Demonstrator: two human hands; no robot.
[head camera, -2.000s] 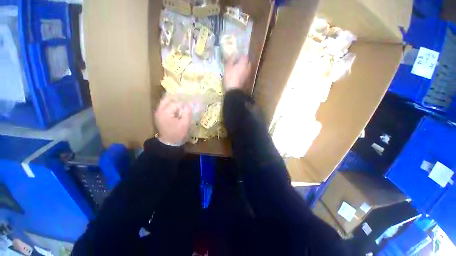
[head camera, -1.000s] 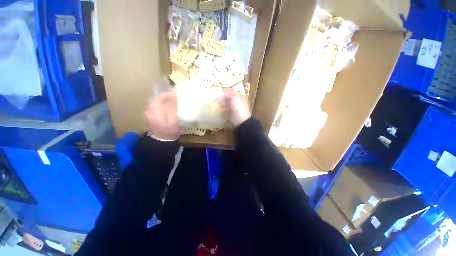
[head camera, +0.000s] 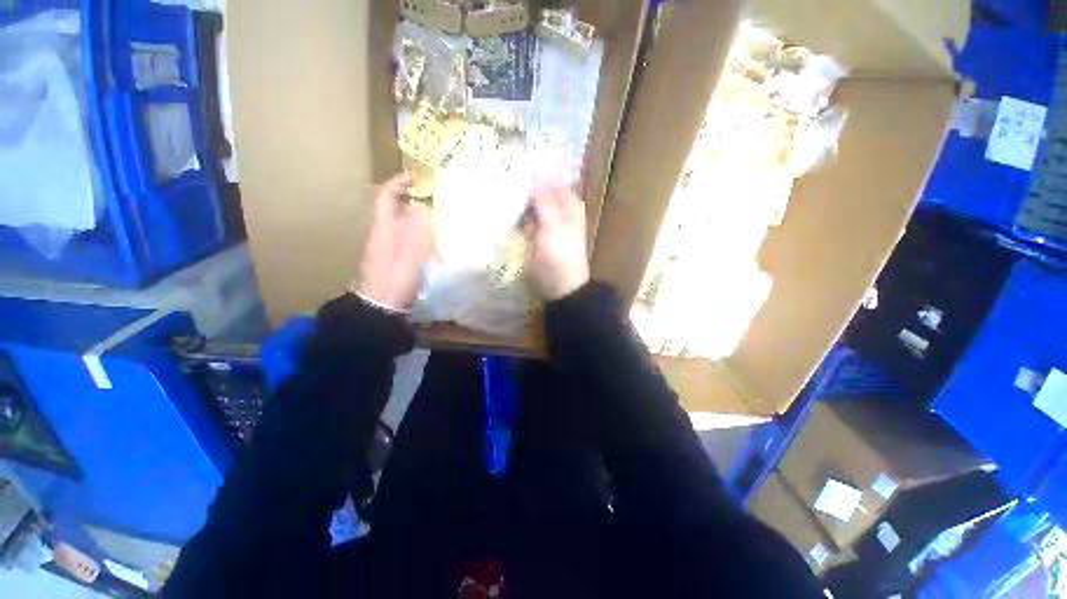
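Observation:
My left hand (head camera: 396, 248) and my right hand (head camera: 559, 243) are over the near part of the left cardboard box (head camera: 301, 164). Between them is a clear plastic bag (head camera: 474, 298) with small cream parts in it, partly washed out to white. Both hands hold it at its sides, fingers pointing away from me. Some yellow slotted parts (head camera: 431, 138) lie just beyond my left fingertips. Farther back are flat bagged parts (head camera: 566, 88) and a dark printed sheet (head camera: 501, 68). The fingertips are blurred by glare.
A second open cardboard box (head camera: 842, 176) on the right holds an overexposed pile of parts (head camera: 720, 222). Blue crates (head camera: 1006, 339) and a closed labelled carton (head camera: 872, 456) are at the right. A blue bench (head camera: 129, 410) and black keyboard (head camera: 234, 398) are at the left.
The bag between my hands has come down lower and nearer the box's front edge. Both hands have turned so their fingers point away. Fewer loose parts show in the left box.

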